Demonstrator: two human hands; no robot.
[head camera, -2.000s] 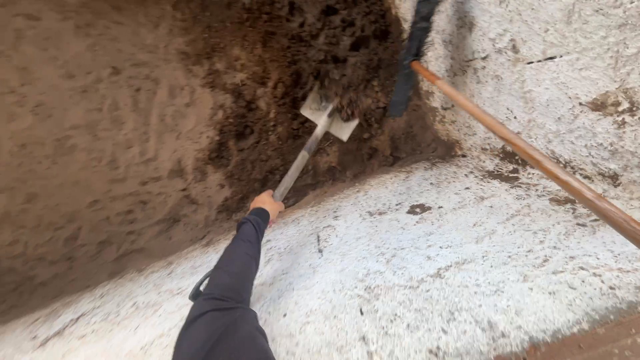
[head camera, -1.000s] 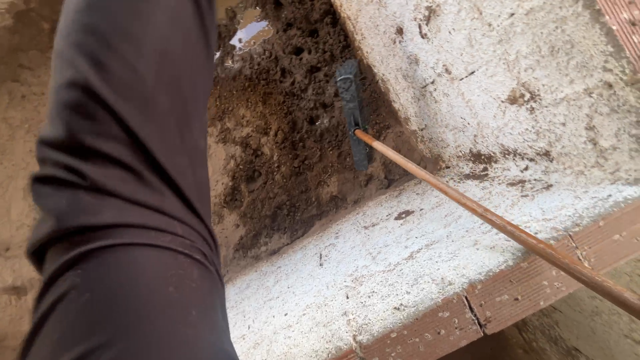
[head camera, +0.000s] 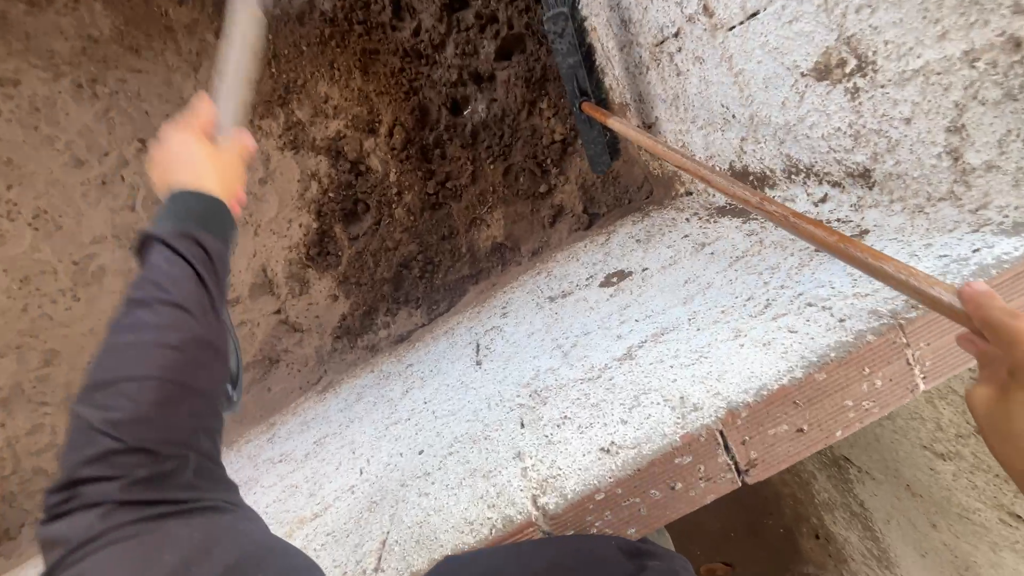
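Observation:
My left hand (head camera: 200, 152), in a dark sleeve, grips a pale handle (head camera: 240, 60) that runs up out of the frame; its far end is out of view. At the right edge, my right hand (head camera: 996, 344) is closed around the end of a brown wooden pole (head camera: 784, 212). The pole slopes up to a dark, dirty tool head (head camera: 578, 88), which rests on the soil beside the white wall. Dark loose soil or manure (head camera: 432, 152) covers the ground between the left hand and that head.
A low wall with a rough white face (head camera: 512, 360) crosses below the soil, topped with ridged red-brown bricks (head camera: 824, 392). Another white wall (head camera: 840, 96) meets it at the right. Smoother brown ground (head camera: 72, 160) lies to the left. My dark-clothed leg (head camera: 560, 556) is at the bottom edge.
Two seconds ago the left hand's tool showed a flat metal blade on the soil; the hand and handle have since moved left. The right hand has come into view on the pole.

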